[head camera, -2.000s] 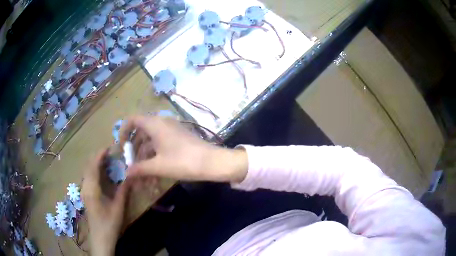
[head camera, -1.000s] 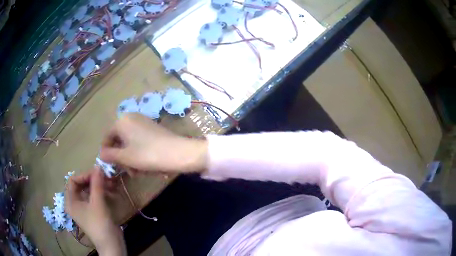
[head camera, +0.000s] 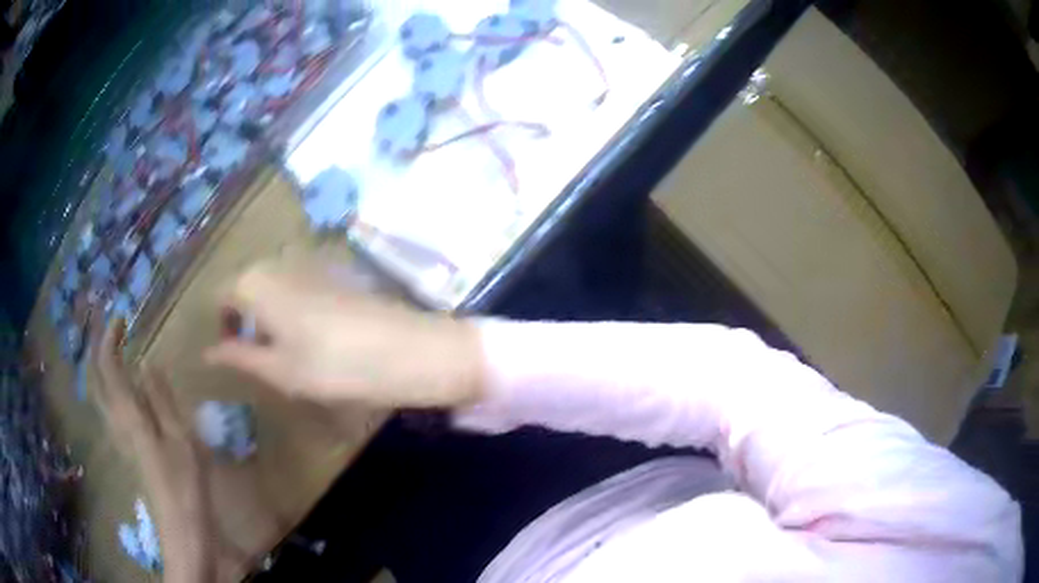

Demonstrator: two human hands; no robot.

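A pale grey-blue disc (head camera: 226, 428) with a whitish top is between my hands, low over the brown worktop; whether it touches the worktop is unclear. My left hand (head camera: 154, 438) is beside it, blurred, fingers extended and apart. My right hand (head camera: 325, 342) is above and right of it, with thumb and fingertips curled towards each other; blur hides whether they hold anything. A few white toothed pieces (head camera: 139, 535) lie at the lower left, partly hidden by my left hand. Another disc (head camera: 333, 198) lies at the white board's left corner.
Several wired discs (head camera: 439, 74) lie on the white board (head camera: 547, 148). A large heap of wired discs (head camera: 171, 148) fills the upper left. The brown worktop (head camera: 234, 245) lies between them and my hands. A cardboard box (head camera: 832, 216) stands at the right beyond a dark gap.
My hands have drawn apart from the small white piece they held together. My left hand has moved left and opened. A disc now shows between them. The view has shifted slightly.
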